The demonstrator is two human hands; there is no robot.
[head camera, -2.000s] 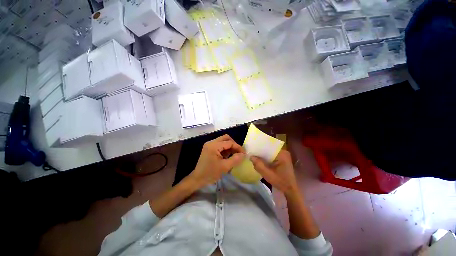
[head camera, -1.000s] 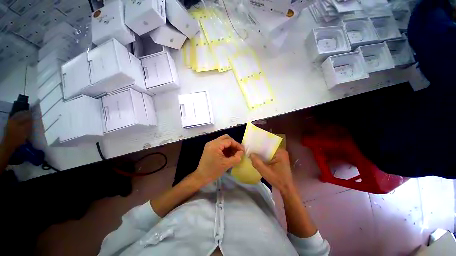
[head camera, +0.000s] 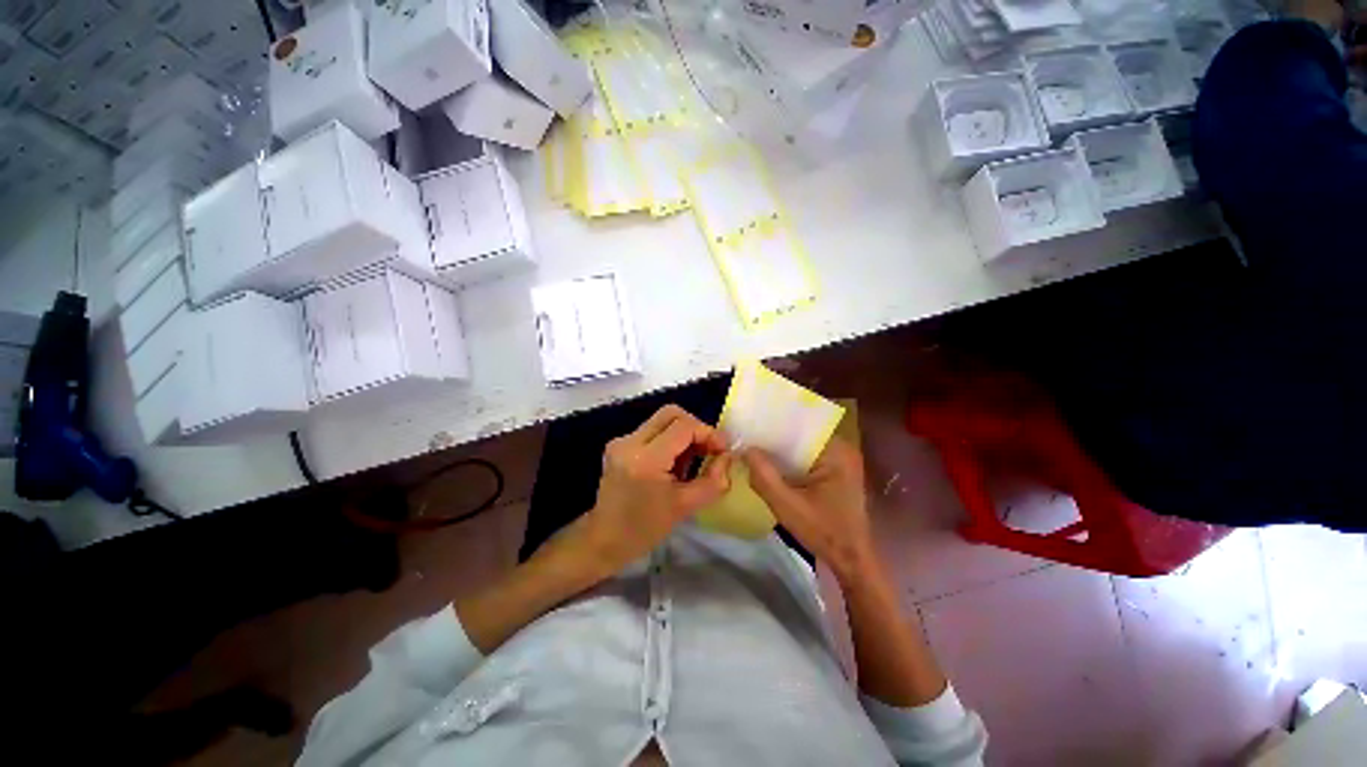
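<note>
A label sheet (head camera: 783,420) with yellow edges and pale panels is held above my lap, its plain yellow part curling below. My right hand (head camera: 814,502) grips it, thumb on its front. My left hand (head camera: 655,477) has its thumb and fingertips together at the sheet's left edge; a tiny pale bit shows at the fingertips, too small to tell if it is a sticker. A single white product box (head camera: 586,328) lies on the bench near the front edge. More label sheets (head camera: 757,247) lie flat on the bench behind.
White boxes (head camera: 352,210) are piled at left and back. A blue heat gun (head camera: 60,405) lies far left. Open boxes with trays (head camera: 1031,205) stand at right, beside a person in dark clothing (head camera: 1274,285). A red plastic stool (head camera: 1034,480) is below right; a cable (head camera: 435,495) hangs under the bench edge.
The sheet has tilted slightly and my hands have shifted a little. A person's hand on the heat gun one second ago is gone. The neighbour's arm at right has moved.
</note>
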